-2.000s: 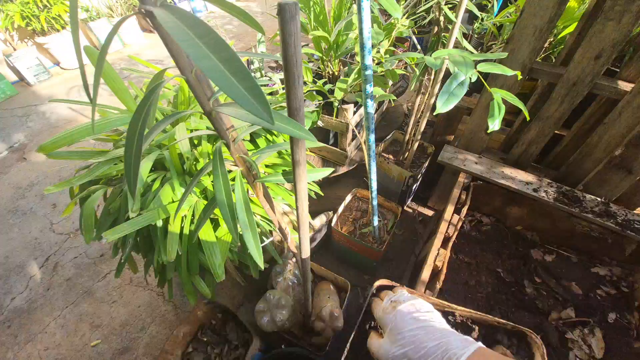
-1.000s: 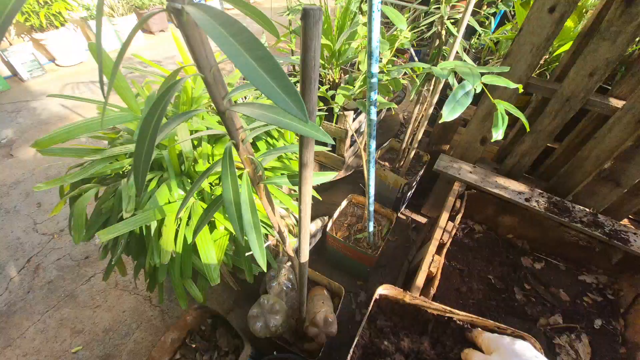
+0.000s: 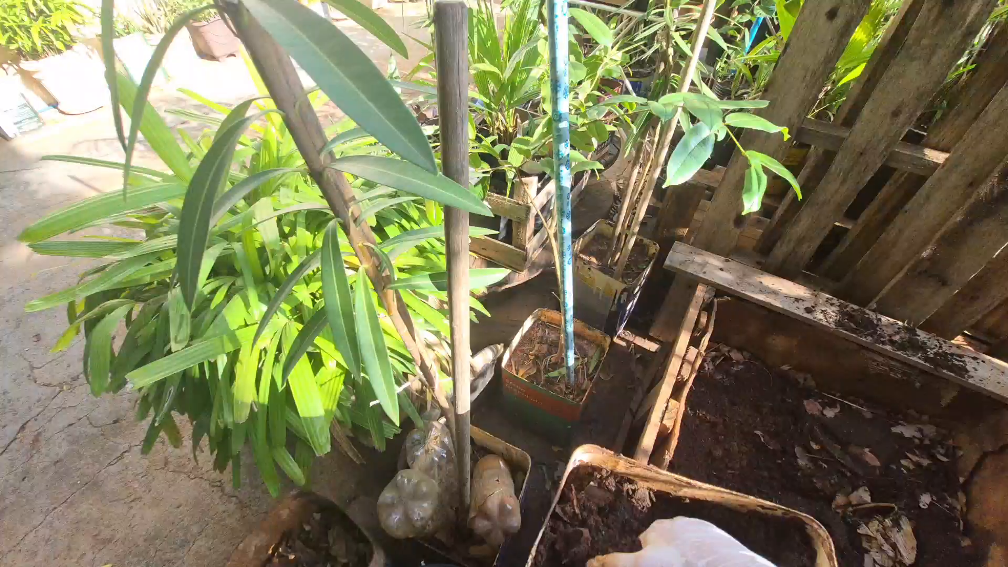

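A hand in a white glove, which looks like my right hand (image 3: pixel 681 545), shows at the bottom edge, over the dark soil (image 3: pixel 591 512) inside a square metal tin (image 3: pixel 693 488) with a rusty rim. Its fingers are mostly cut off by the frame, so what they hold does not show. My left hand is out of view. Left of this tin, a smaller container holds a wooden stake (image 3: pixel 455 260) and plastic bottles (image 3: pixel 409 504), bottoms up. Behind them, a blue patterned pole (image 3: pixel 561 189) stands in a red and green tin (image 3: pixel 543 402).
A wooden planter box (image 3: pixel 827 315) with soil and dry leaves is on the right, before a slatted wooden fence (image 3: pixel 890 205). A leafy potted plant (image 3: pixel 260 331) spreads at left over cracked concrete (image 3: pixel 47 472). A round pot (image 3: pixel 272 528) sits at the bottom left.
The gloved hand was at the tin's left rim two seconds ago; it has since moved right and lower, mostly out of the frame.
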